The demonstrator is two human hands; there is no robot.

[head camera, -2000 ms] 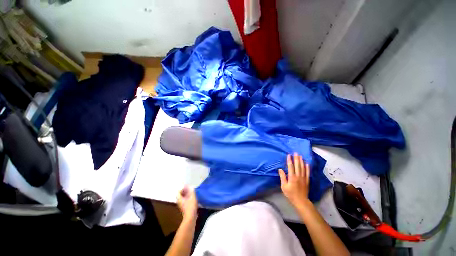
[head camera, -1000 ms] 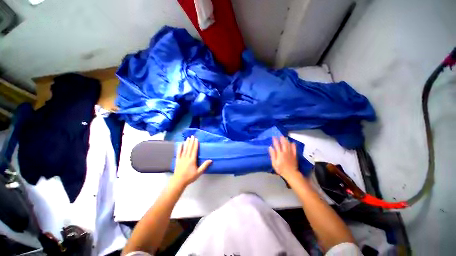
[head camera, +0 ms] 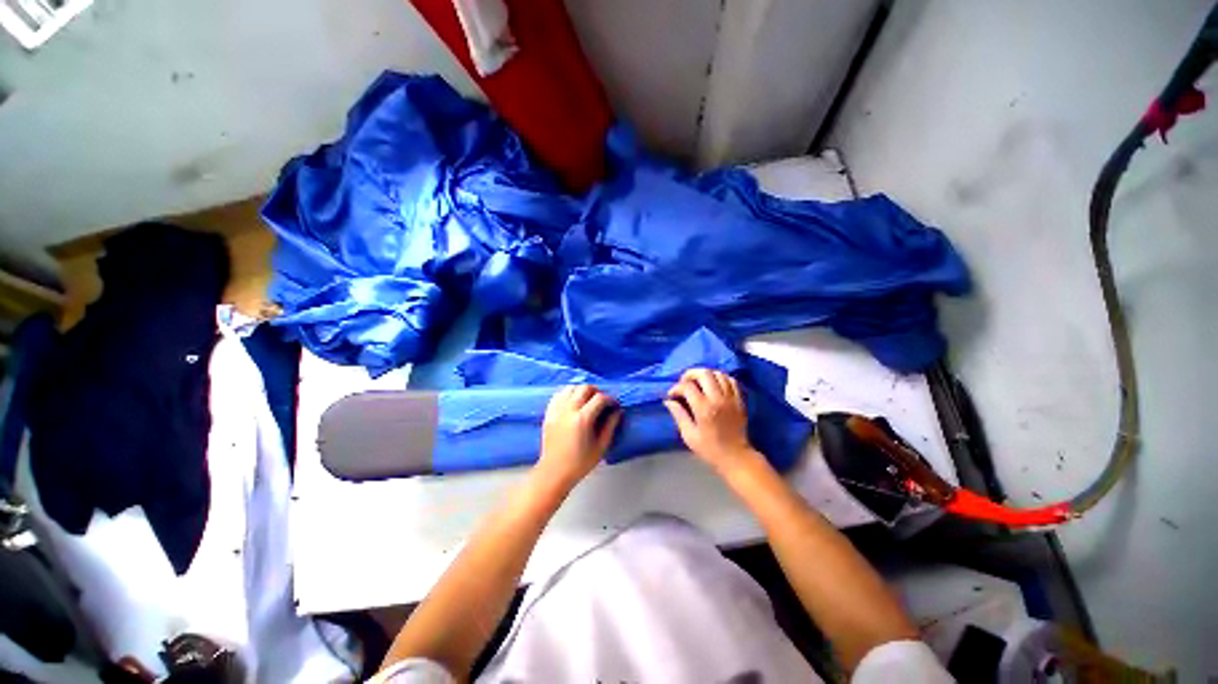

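Observation:
The blue garment piece (head camera: 501,430) lies over the grey sleeve board (head camera: 378,436), whose rounded left end shows bare. My left hand (head camera: 580,425) rests on the middle of the cloth with curled fingers, pinching it near a seam line. My right hand (head camera: 708,412) is just to its right, fingers curled on the same seam line. The fingertips are partly hidden by the hands. The steam iron (head camera: 875,461) stands at the right end of the board, touched by no hand.
Crumpled blue garments (head camera: 748,261) lie behind the board on the white table (head camera: 387,541). Navy garments (head camera: 120,374) and white cloth (head camera: 234,494) are at left. A red padded shape (head camera: 534,87) leans at the back. The steam hose (head camera: 1115,294) hangs at right.
The blue piece was drawn narrow along the board. My hands, flat and wide apart a second ago, have come close together and curled on the cloth. The view has shifted somewhat.

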